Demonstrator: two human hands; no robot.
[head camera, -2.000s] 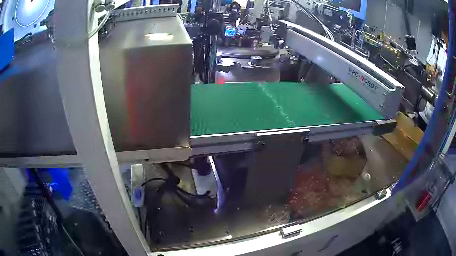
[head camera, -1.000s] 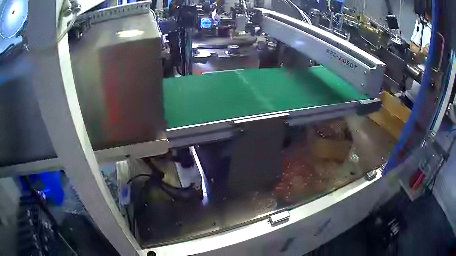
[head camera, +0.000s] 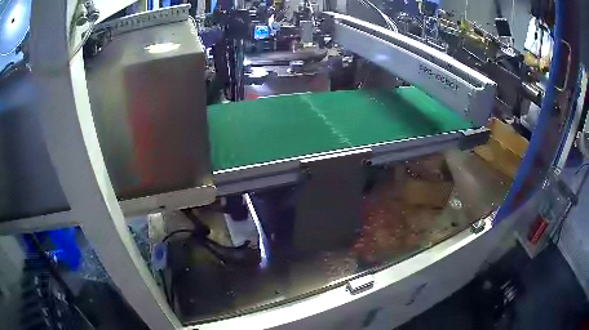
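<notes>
Neither of my hands is in view. A green conveyor belt (head camera: 278, 132) with a pale seam line lies in front of me. A brushed-metal box-shaped cover (head camera: 171, 116) with a reddish reflection stands at the belt's left end. A silver-white linear actuator (head camera: 413, 64) with printed lettering runs slanting over the belt's right part. Behind the belt is a dark round plate (head camera: 290, 58) with small fixtures, partly blurred.
An off-white frame post (head camera: 93, 148) crosses the left side. A blue upright (head camera: 549, 109) stands at right. A brown cardboard box (head camera: 507, 148) sits beyond the belt's right end. Black cables (head camera: 216, 243) loop below the belt. A white lower rail (head camera: 400, 274) runs along the front.
Compared with two seconds ago, the belt, cover and post appear further left and slightly higher in the view. The belt's seam keeps about the same place on the belt.
</notes>
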